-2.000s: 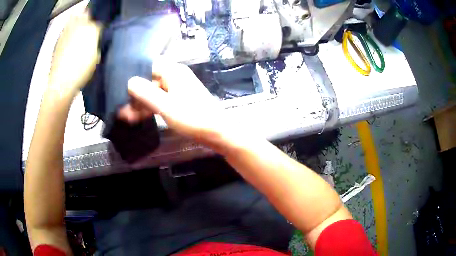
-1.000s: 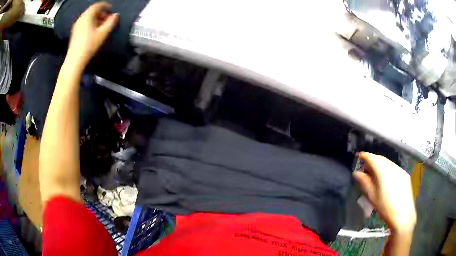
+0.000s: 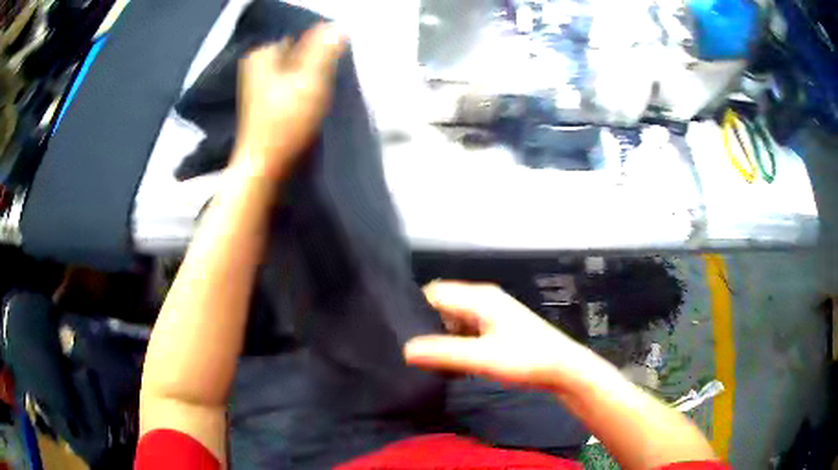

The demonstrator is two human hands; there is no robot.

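Observation:
A dark garment piece (image 3: 345, 220) runs from the white table over its front edge down to my lap, creased and blurred. My left hand (image 3: 289, 92) is on its upper part over the table, fingers curled at the cloth. My right hand (image 3: 482, 335) is at its right edge near my lap, with thumb and fingers around the cloth's edge; the fingertips are partly hidden. The overlock machine (image 3: 634, 55) stands at the far side of the table, blurred, and the cloth lies left of it.
Stacked dark panels (image 3: 101, 128) drape over the table's left end. Yellow-handled snips (image 3: 738, 147) and green-handled snips (image 3: 763, 151) lie right of the machine. A dark recess (image 3: 560, 147) is in front of the machine. Dark lint (image 3: 634, 303) and a yellow line (image 3: 721, 367) show on the floor.
The view has swung back towards the machine. My left hand has moved from the stacked panels to the garment piece, which now stretches from table to lap. My right hand has come onto its edge.

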